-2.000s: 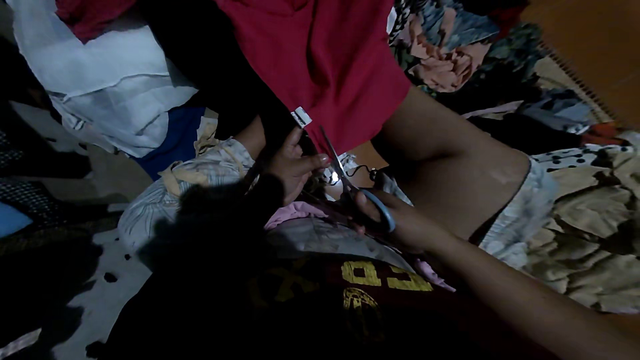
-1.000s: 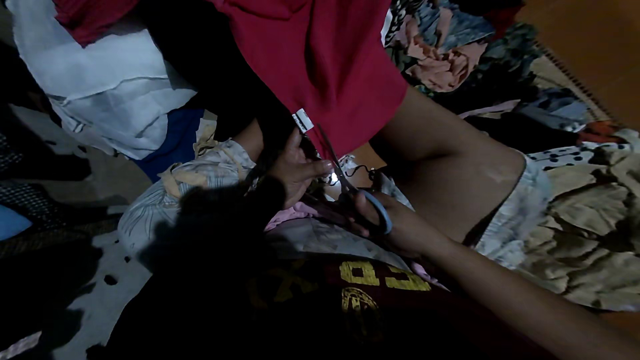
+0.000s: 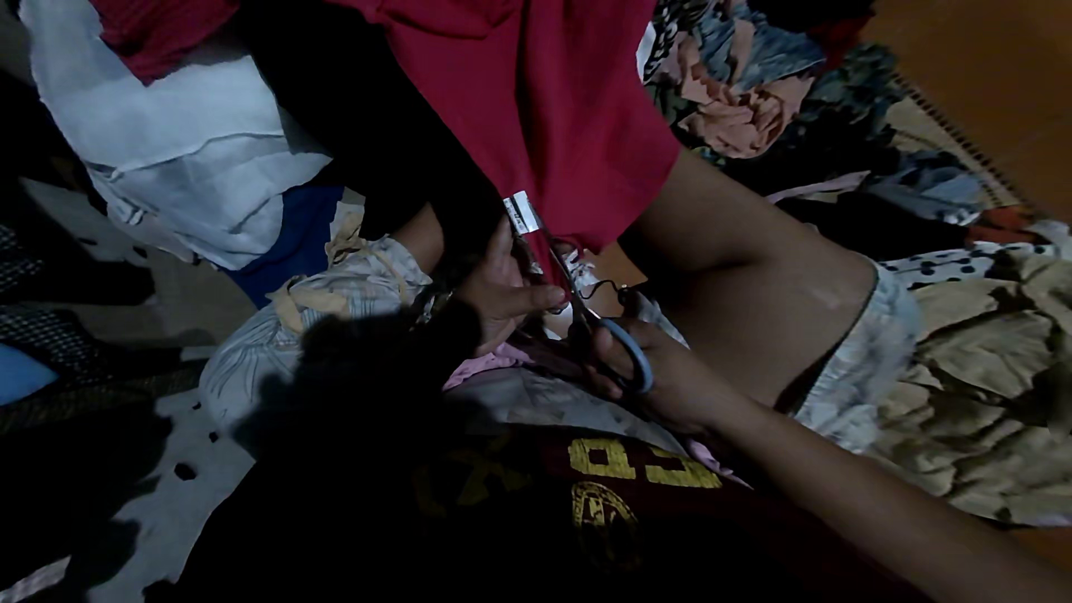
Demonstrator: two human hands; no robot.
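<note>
Red cloth [image 3: 569,109] hangs over my lap, its lower edge reaching my left hand [image 3: 507,293]. That hand pinches a narrow part of the cloth between thumb and fingers, and a small white label [image 3: 522,213] bearing writing sticks up beside the fingertips. My right hand [image 3: 662,368] holds scissors with blue-grey handles [image 3: 632,356], fingers through the loops. The blades point up and to the left, close against the pinched cloth and just right of my left thumb. Whether the blades touch the cloth cannot be told in the dim light.
White cloth [image 3: 193,142] and blue cloth [image 3: 289,243] lie at the upper left. Salmon-coloured cloth [image 3: 741,113] and denim sit in a pile at the upper right. Crumpled beige cloth [image 3: 988,368] and dotted white cloth [image 3: 963,261] lie at the right, near an orange floor [image 3: 988,84].
</note>
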